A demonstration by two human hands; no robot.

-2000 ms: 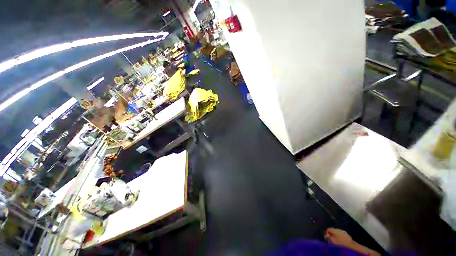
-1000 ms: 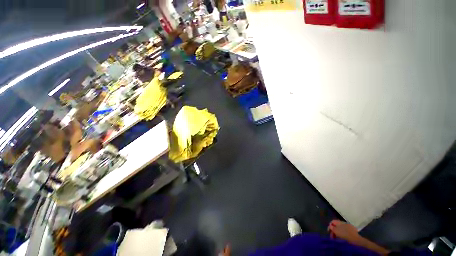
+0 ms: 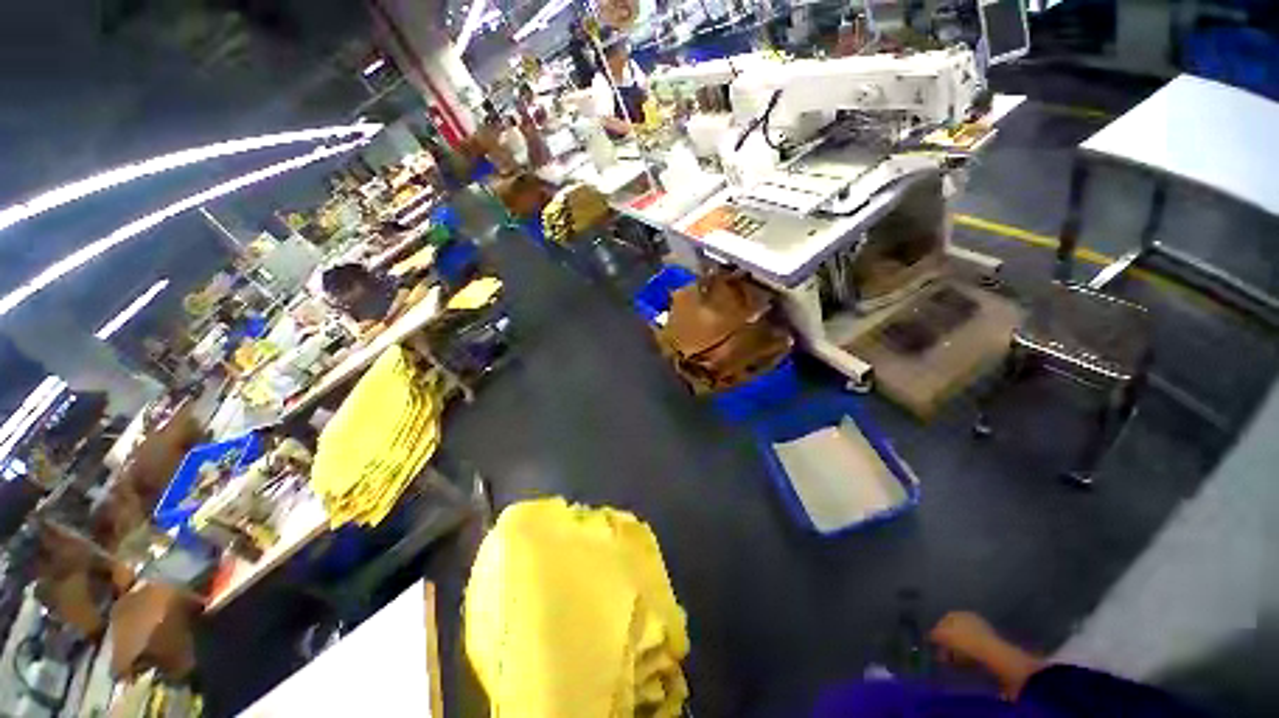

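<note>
My right hand is at the lower right edge, small and blurred, with a dark sleeve behind it. Its fingers look curled. A dark, blurred shape lies beside the fingertips; I cannot tell whether the hand holds it. My left hand is not in view. Nearest in front of me, a floppy pile of yellow panels stands at the bottom, cut off by the edge. A second stack of yellow panels hangs over a table edge at the left.
A dark aisle runs ahead. On its right are a blue bin with a pale sheet, brown bag parts in blue bins, a large white sewing machine and a metal stool. A white wall edge is lower right. A person stands at the far tables.
I have moved forward along the aisle. The white pillar has passed to the right, uncovering the large machine and stool. The near yellow pile has shifted down and closer.
</note>
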